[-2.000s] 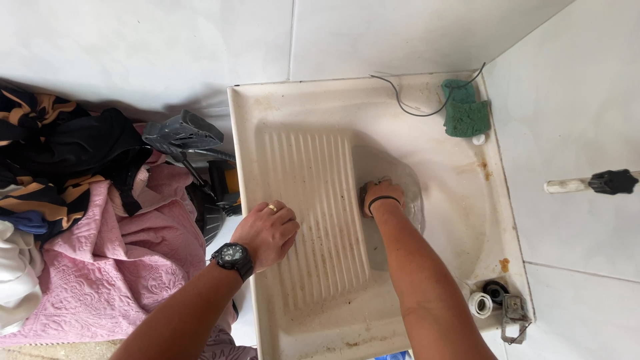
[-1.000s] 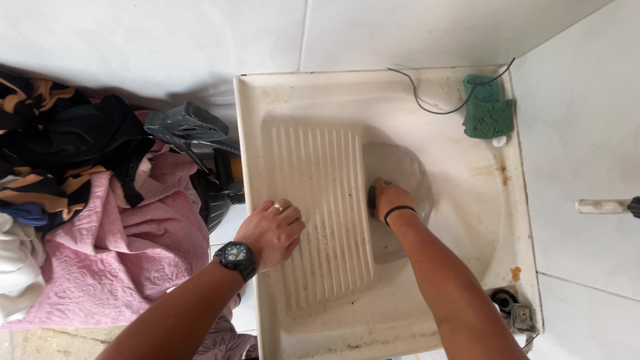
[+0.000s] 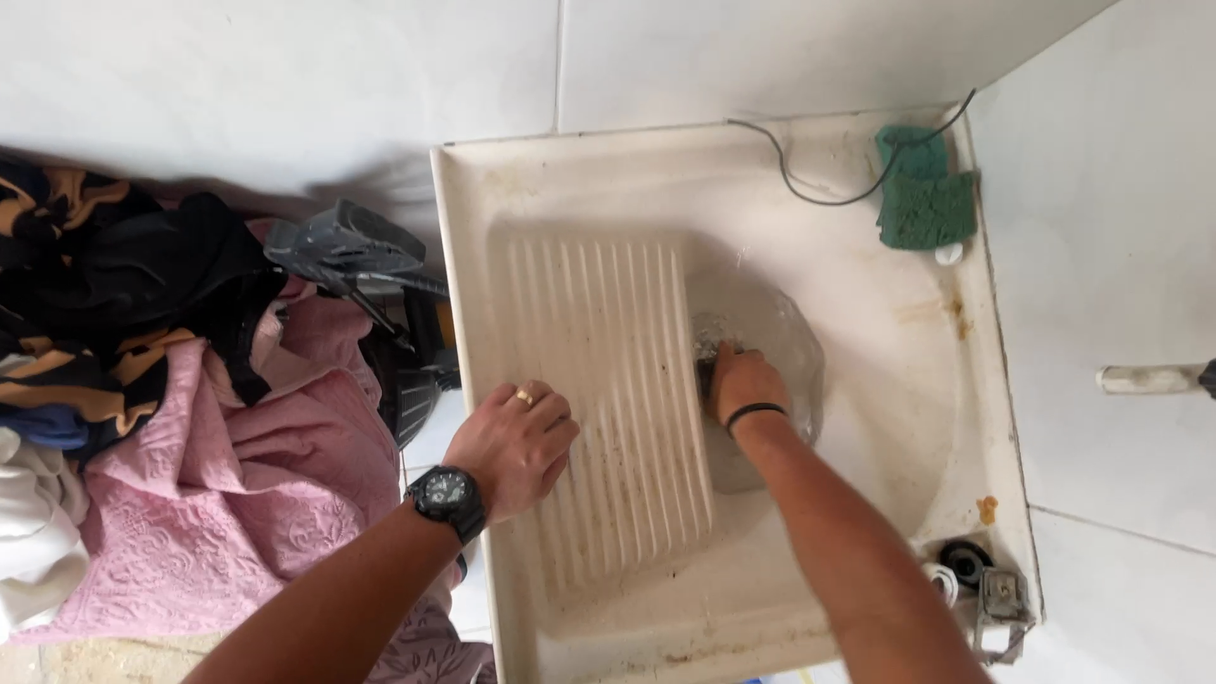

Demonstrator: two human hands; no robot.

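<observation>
My left hand, with a ring on a finger and a black watch at the wrist, rests with curled fingers on the near-left part of the ribbed washboard of a cream laundry sink. Beyond the washboard's right edge, my right hand reaches down into the basin, where water stands in a rounded pool. Something dark shows at its fingertips, partly under the washboard's edge; what it is, and whether the fingers grip it, I cannot tell. A dark band circles that wrist.
Green sponges and a thin dark cord lie at the sink's back right. A metal fitting and a black ring sit at the near right corner. Left are a pink cloth, dark clothes and a grey plastic part. A tap juts from the right.
My right hand has shifted within the basin, and splashing water now shows beside its fingers. My left hand has stayed on the washboard.
</observation>
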